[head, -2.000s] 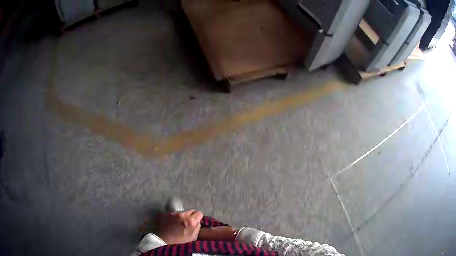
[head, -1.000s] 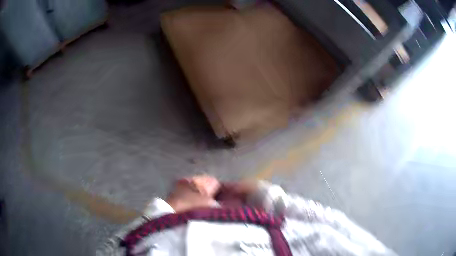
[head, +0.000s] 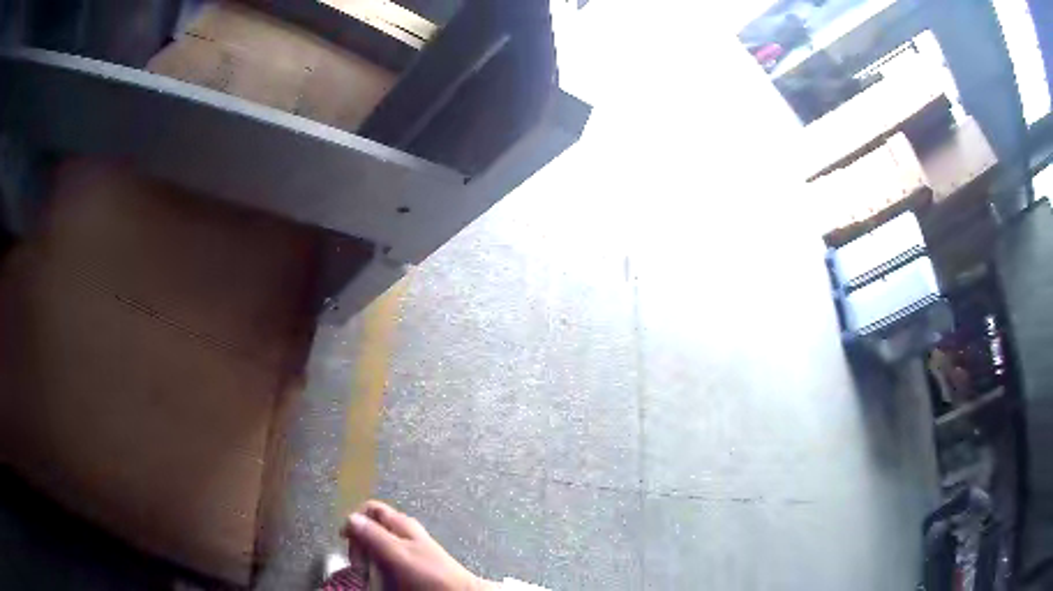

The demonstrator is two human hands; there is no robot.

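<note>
My right hand (head: 404, 552) is bare and low in the picture, cut off by the bottom edge, with its fingers bent and close together. Whether it holds anything cannot be told. A bit of dark red striped cloth shows beside it. My left hand is not in view. A grey painted cabinet housing (head: 433, 206) with a large opening lies at the upper left, above and apart from my hand. A brown board-topped pallet (head: 150, 358) is at the left, below the housing's long edge.
A yellow line (head: 367, 404) runs along the speckled grey floor (head: 543, 427) beside the pallet. At the right stand brown boxes (head: 868, 191), blue-and-white crates (head: 887, 279) and dark shelving or equipment. Strong glare washes out the top centre.
The view has turned to the right and come nearer the pallet and housing. The two hands were together at the bottom before; now only one shows.
</note>
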